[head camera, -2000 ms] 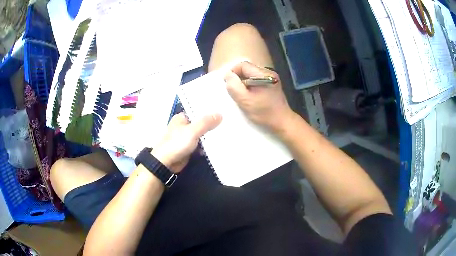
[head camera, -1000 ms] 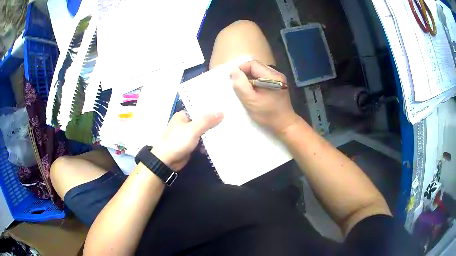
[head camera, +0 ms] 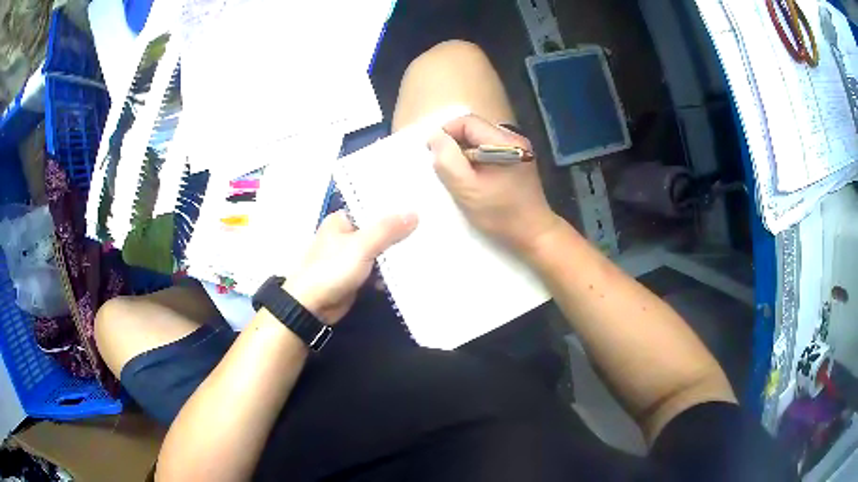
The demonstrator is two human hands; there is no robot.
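Note:
The white spiral notebook (head camera: pixel 452 273) lies open over my lap, its wire edge on the left. My left hand (head camera: pixel 353 254) grips that edge, thumb on top of the page. My right hand (head camera: pixel 489 179) rests on the upper part of the page and holds a slim light pen (head camera: pixel 499 154); the pen's tip is hidden by my fingers. The thread shade card (head camera: pixel 268 202) lies to the left over my knee, with pink, black and orange tufts showing. A large white sheet (head camera: pixel 282 75) covers part of it. An olive-green swatch (head camera: pixel 150 245) is at its left edge.
A blue basket (head camera: pixel 71 395) with maroon cloth (head camera: pixel 80 273) and a clear bag stands at the left, above a cardboard box (head camera: pixel 94 447). A foot pedal (head camera: pixel 579 104) is below. At the right, a blue-edged table (head camera: pixel 764 329) holds papers (head camera: pixel 800 122) and rings (head camera: pixel 795 33).
My right hand and the pen have shifted slightly right, then slightly back left, on the page. My left hand keeps its hold on the notebook.

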